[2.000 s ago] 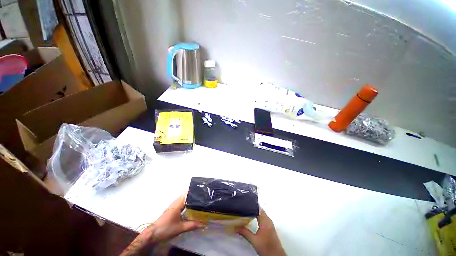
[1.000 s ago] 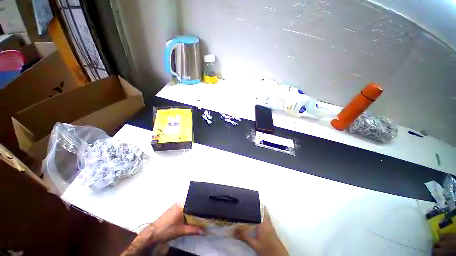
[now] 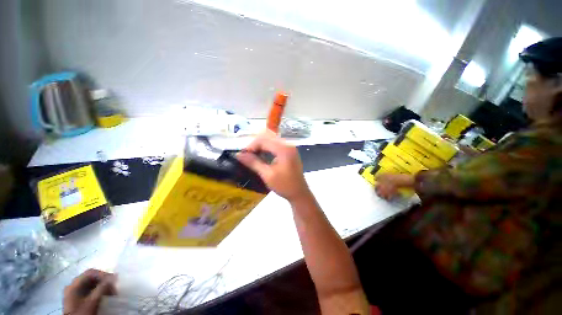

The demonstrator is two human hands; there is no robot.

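My right hand (image 3: 276,165) pinches the black top of a packed retail box (image 3: 200,212) by its carry handle. The box has a yellow body with printing, is tilted, and appears raised over the table. My left hand (image 3: 91,291) is low at the left edge of the work area, apart from the box, with fingers curled. Blur hides whether it holds clear film. Thin wrinkled lines like clear film (image 3: 179,289) show on the table below the box.
A second yellow box (image 3: 71,195) lies at left, beside a bag of accessories (image 3: 24,264). A kettle (image 3: 65,104), small bottle (image 3: 106,109) and orange flask (image 3: 277,114) stand at the back. At right, another person (image 3: 487,203) reaches to stacked yellow boxes (image 3: 407,157).
The view has swung right, bringing the person and stacked boxes in. My right hand has moved from the box's side to its top handle. My left hand has left the box, which is now tilted.
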